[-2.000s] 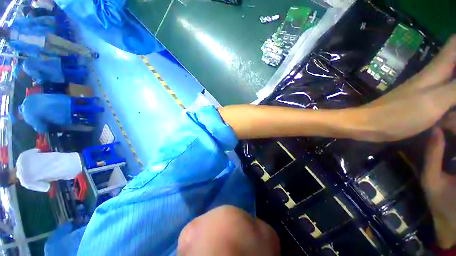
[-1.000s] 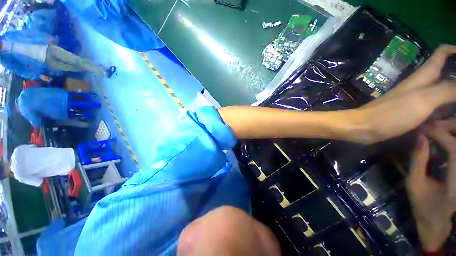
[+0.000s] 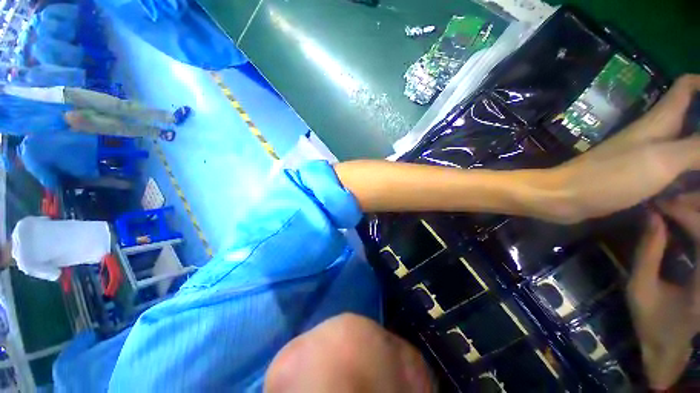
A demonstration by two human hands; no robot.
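Note:
My left hand [image 3: 641,165] reaches in from the left over the black blister tray [image 3: 491,115], at the right edge, which cuts off its fingers. A dark piece [image 3: 693,119] shows at its fingers, mostly hidden. My right hand [image 3: 662,288] is just below, thumb up and fingers bent close under the left hand; whether it grips anything is hidden. Black display assemblies [image 3: 480,326] with pale gold strips and notches lie in rows in the tray pockets. A green and silver main board [image 3: 602,100] lies on the tray's upper part.
A pile of spare boards [image 3: 445,61] lies on the green bench [image 3: 330,69], beside whitish film [image 3: 453,88] under the tray edge. Blue floor [image 3: 207,146] with yellow-black tape is left. Several people in blue smocks and a person in white [image 3: 61,246] are further off.
My hands have shifted slightly at the right edge, the right one leftward from two seconds ago. In the background, a person in light trousers shows further right.

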